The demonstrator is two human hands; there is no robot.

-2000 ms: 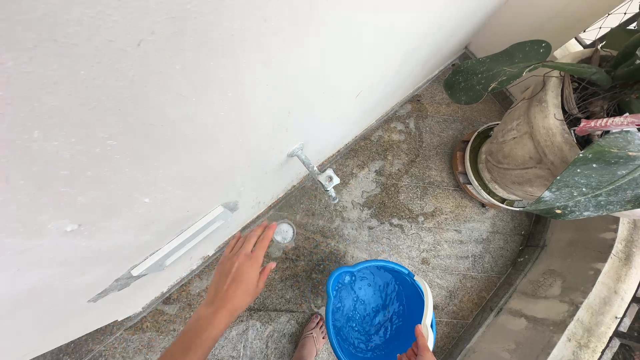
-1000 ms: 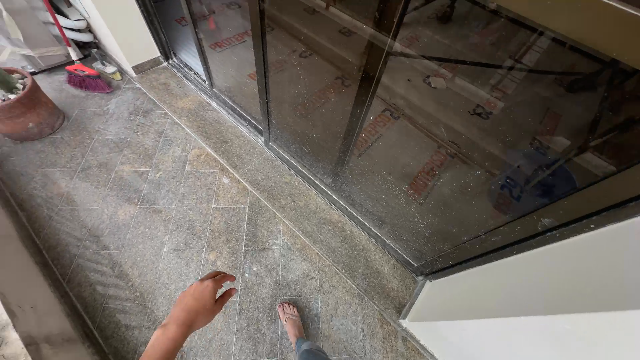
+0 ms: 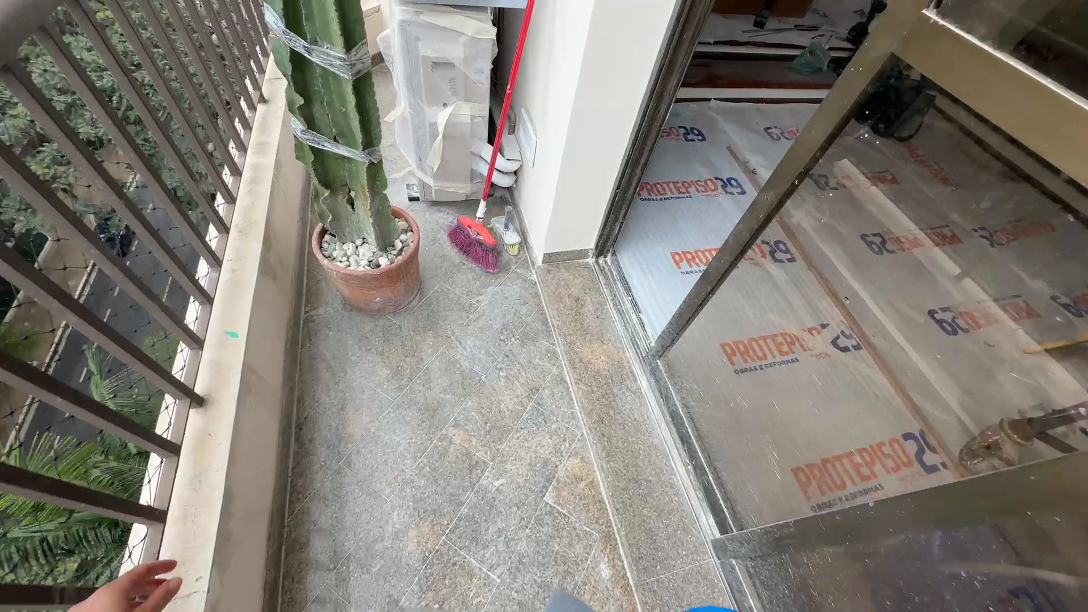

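Observation:
My left hand [image 3: 132,586] is at the bottom left corner, fingers slightly curled and apart, holding nothing, over or near the balcony parapet; whether it touches is not clear. My right hand is out of view. A sliver of a blue plastic object [image 3: 711,609] shows at the bottom edge. Farther along the balcony a broom with a red handle [image 3: 505,110] and purple bristles [image 3: 473,246] leans in the corner, a small brush [image 3: 509,231] beside it. A tall cactus [image 3: 340,127] wrapped with clear film stands in a terracotta pot [image 3: 374,276] with white stones.
A metal railing [image 3: 102,289] on a pale parapet [image 3: 225,382] runs along the left. Stone tiles [image 3: 442,408] cover the floor. Glass sliding doors [image 3: 765,340] stand on the right, with printed protective sheeting [image 3: 680,212] inside. Wrapped panels [image 3: 438,102] stand at the far end.
The view has swung far from the white wall and the potted plant to the length of the balcony. The blue bucket, fully seen earlier, is out of view or only an edge of it shows.

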